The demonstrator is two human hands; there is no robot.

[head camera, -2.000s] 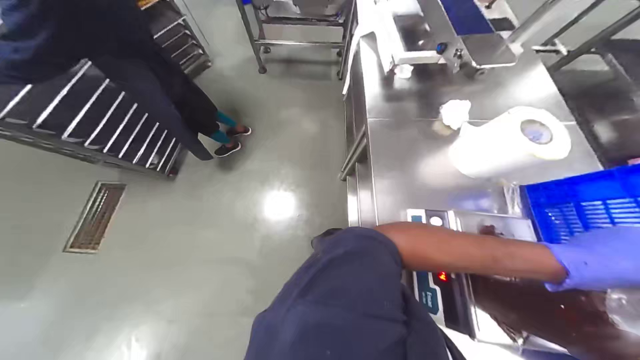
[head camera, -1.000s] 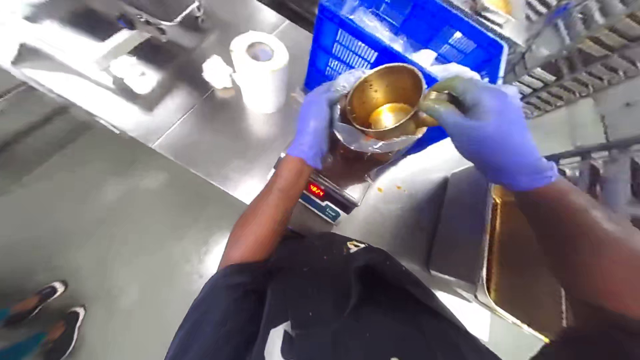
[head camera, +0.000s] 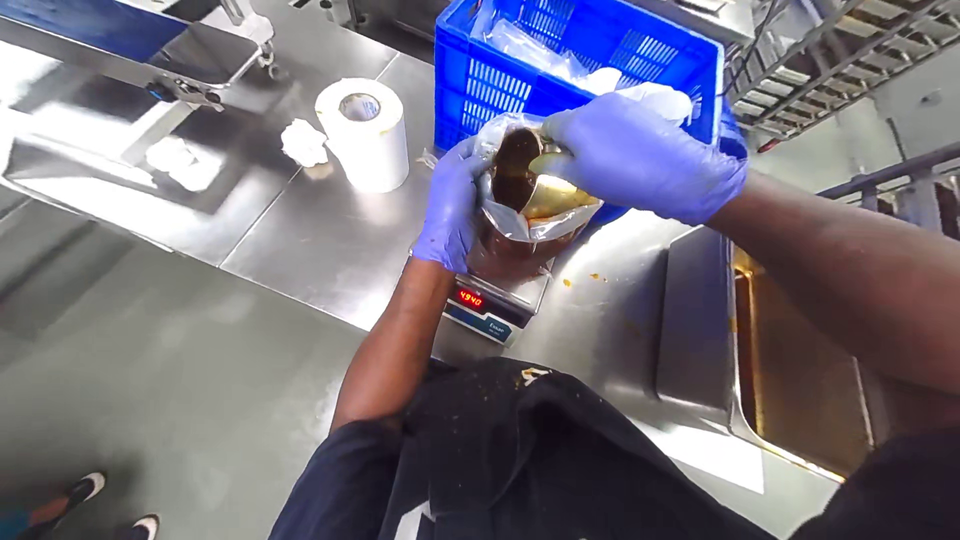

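Observation:
My left hand (head camera: 452, 206), in a purple glove, grips the rim of a clear plastic bag (head camera: 517, 255) with dark reddish-brown contents. The bag stands on a digital scale (head camera: 487, 311) with a lit red display. In my gloved right hand (head camera: 637, 154) is a metal cup (head camera: 553, 196), tilted into the bag's mouth; the hand hides much of its outer side. Whether anything is flowing out of the cup cannot be told.
Behind the bag stands a blue plastic crate (head camera: 480, 82) holding plastic bags. A white roll (head camera: 375, 142) and crumpled tissue (head camera: 304, 142) lie left. At right is a deep metal tray (head camera: 806, 367). Another person's shoes (head camera: 86, 487) show lower left.
The metal cup, held more level a second ago, is now tipped over into the bag. The view has swung far around since two seconds ago.

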